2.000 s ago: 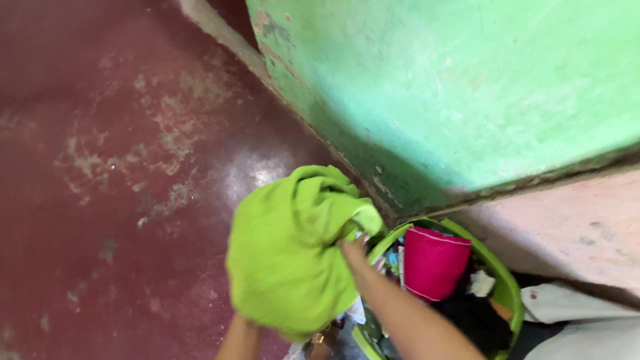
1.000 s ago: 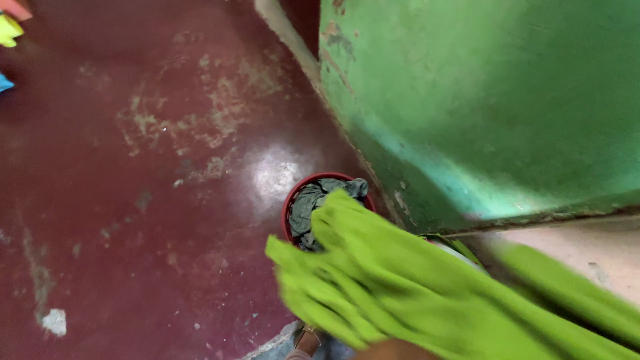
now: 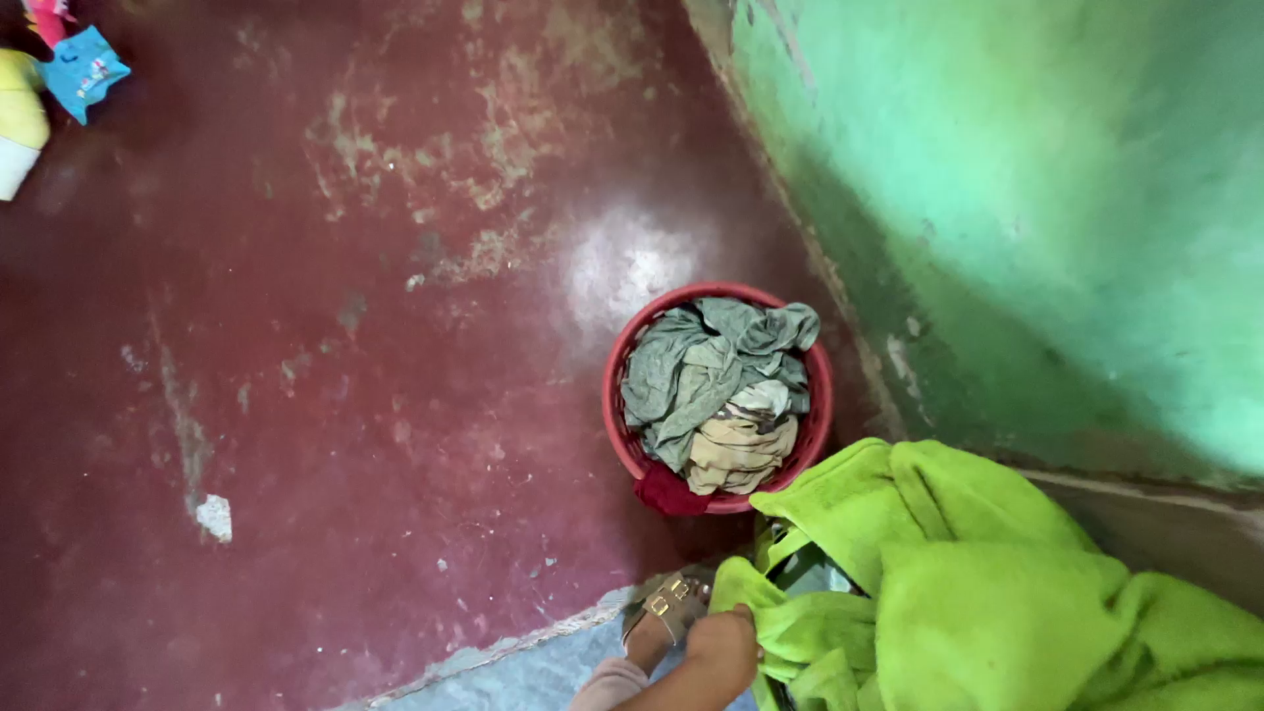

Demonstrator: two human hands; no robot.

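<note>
A lime-green cloth (image 3: 987,573), thick like a towel, spreads over the lower right of the head view. My left hand (image 3: 726,647) grips its left edge at the bottom. My right hand does not show. Part of a green-rimmed container with things inside appears under the cloth. Just above the cloth's left corner stands a round red plastic basket (image 3: 614,415) holding crumpled grey-green clothes (image 3: 691,365) and a beige garment (image 3: 741,449). A dark red cloth (image 3: 670,491) hangs at its lower rim.
A green wall (image 3: 1037,217) rises at the right, beside the worn red floor (image 3: 395,395). A sandalled foot (image 3: 662,617) is at the bottom, near a raised floor edge. Blue (image 3: 84,74), yellow and pink items lie at the top left.
The lime-green cloth, bunched up two seconds ago, has been spread out and moved to the lower right. The red basket, partly covered one second ago, now shows more fully.
</note>
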